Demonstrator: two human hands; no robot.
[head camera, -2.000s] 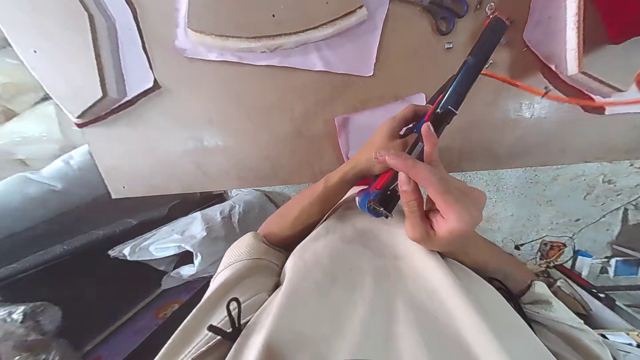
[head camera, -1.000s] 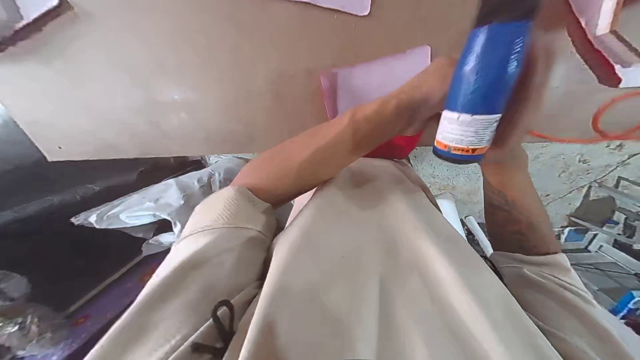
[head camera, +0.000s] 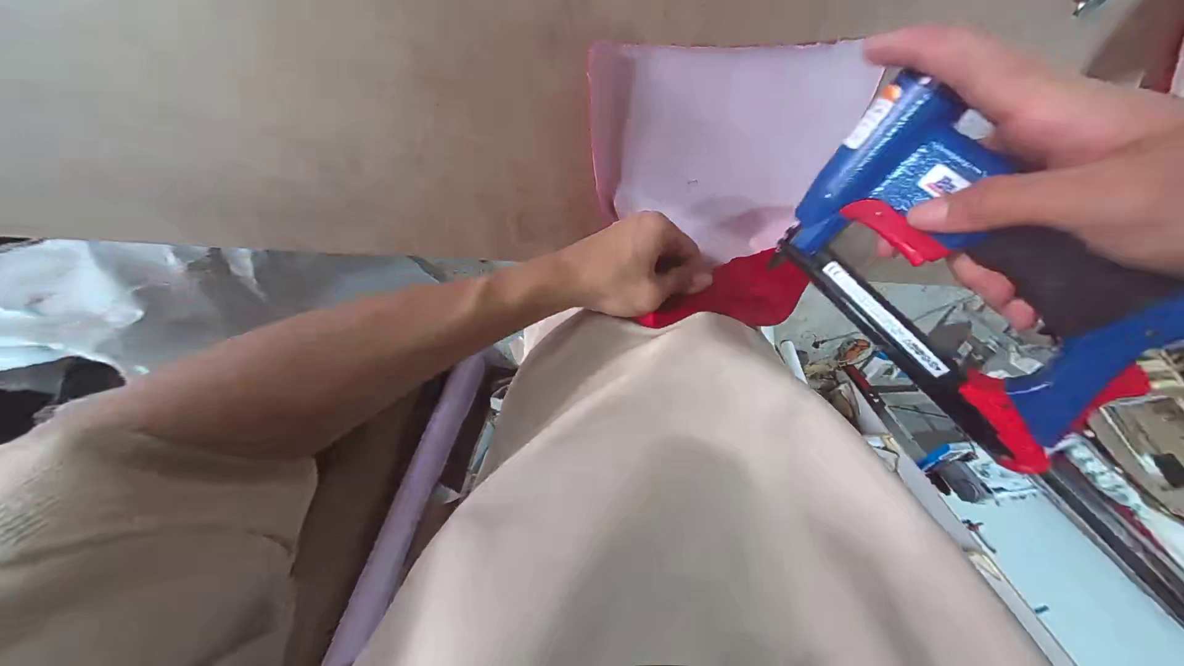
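My right hand grips a blue and red pneumatic staple gun with a black magazine. The gun's nose points left, close to the right part of the red fabric; whether it touches cannot be told. My left hand pinches the fabric's left part at the near edge of the table. Behind both lies a piece with a pale pink-lilac underside and a thin red border, which seems to be joined to the red fabric. My fingertips hide part of the fold.
The brown tabletop ends just beyond my torso. Clear plastic sheeting lies below it at the left, near a lilac roll. At the lower right are a light blue panel and cluttered tools and parts.
Two seconds ago both hands were together at the staple gun. Now my left hand is on the red fabric, and my right hand holds the gun with its nose near that fabric. The view is closer.
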